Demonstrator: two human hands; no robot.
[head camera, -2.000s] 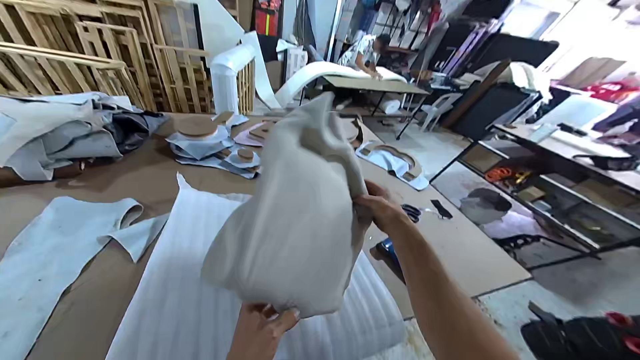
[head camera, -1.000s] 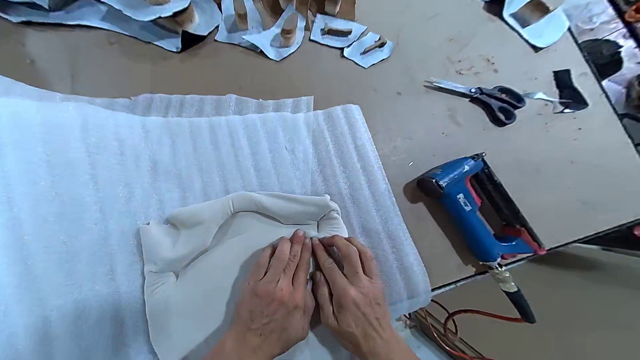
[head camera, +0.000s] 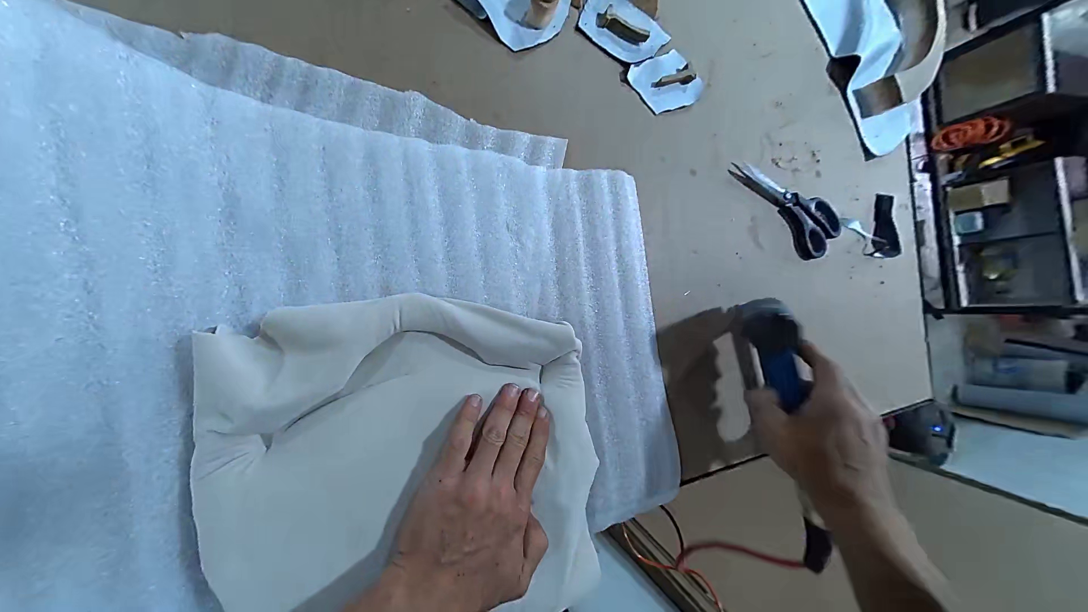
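Observation:
A piece covered in cream upholstery material (head camera: 340, 476) lies on white foam sheeting (head camera: 357, 204), its folded edge bunched along the top and right. My left hand (head camera: 480, 493) rests flat on it, fingertips near the upper right corner fold, gripping nothing. To the right, my right hand (head camera: 820, 425) is closed around a blue pneumatic staple gun (head camera: 778, 357), somewhat blurred and raised over the table, casting a shadow. A red air hose (head camera: 739, 552) trails below that hand.
Black-handled scissors (head camera: 795, 212) lie on the brown table (head camera: 714, 229), beside a small black scrap (head camera: 885, 225). Cut pieces with pale material (head camera: 665, 82) are at the top. A shelf unit (head camera: 1003, 212) stands beyond the right edge, holding an orange coil (head camera: 971, 133).
My right hand has left the cream piece and taken hold of the staple gun, which lay on the table a second ago. Earlier, both hands held the piece up; my left hand now stays on it.

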